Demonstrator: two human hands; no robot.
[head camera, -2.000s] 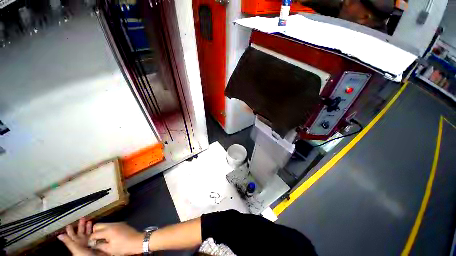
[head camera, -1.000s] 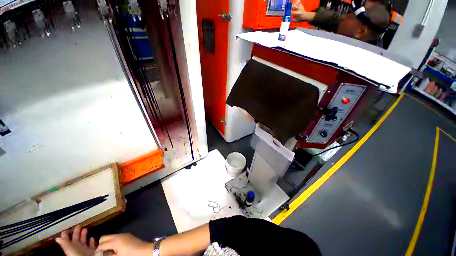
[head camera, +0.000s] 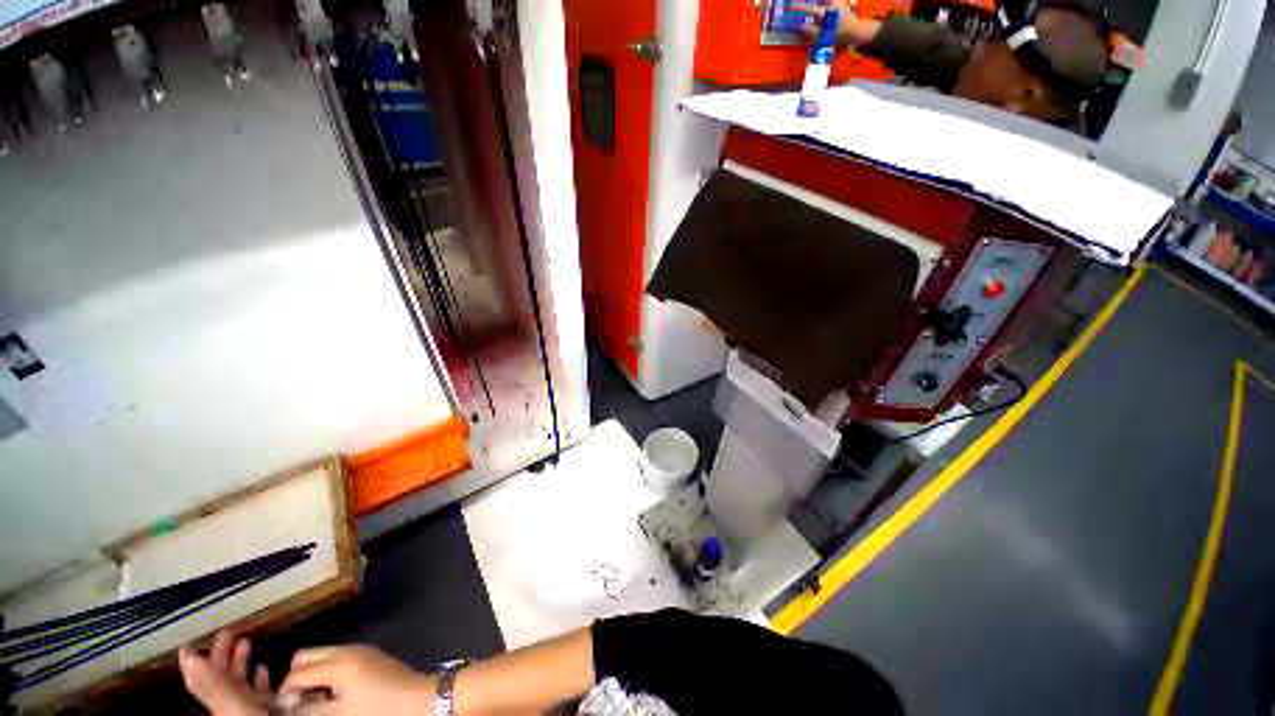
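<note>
My left hand (head camera: 228, 674) is at the bottom left edge, fingers spread and partly cut off by the frame. My right hand (head camera: 357, 681), with a metal watch at the wrist, meets it from the right. Its fingers are bent and pinched at the left palm around a small pale item (head camera: 297, 698), blurred and partly hidden. Long thin black straps (head camera: 182, 597) lie fanned in a shallow wood-rimmed tray (head camera: 350, 525) just beyond my hands.
Black straps hang in the machine opening, with metal clips (head camera: 136, 59) overhead. An orange guard (head camera: 408, 466) is beside the tray. A white sheet (head camera: 538, 539), bucket (head camera: 668, 459) and red-sided machine (head camera: 965, 329) stand ahead. A person reaches to an orange box.
The view has tilted up slightly, showing more of the hanging clips. The other person's arm and head have come into view at the top. My hands stay together, shifted slightly right and lower in the picture.
</note>
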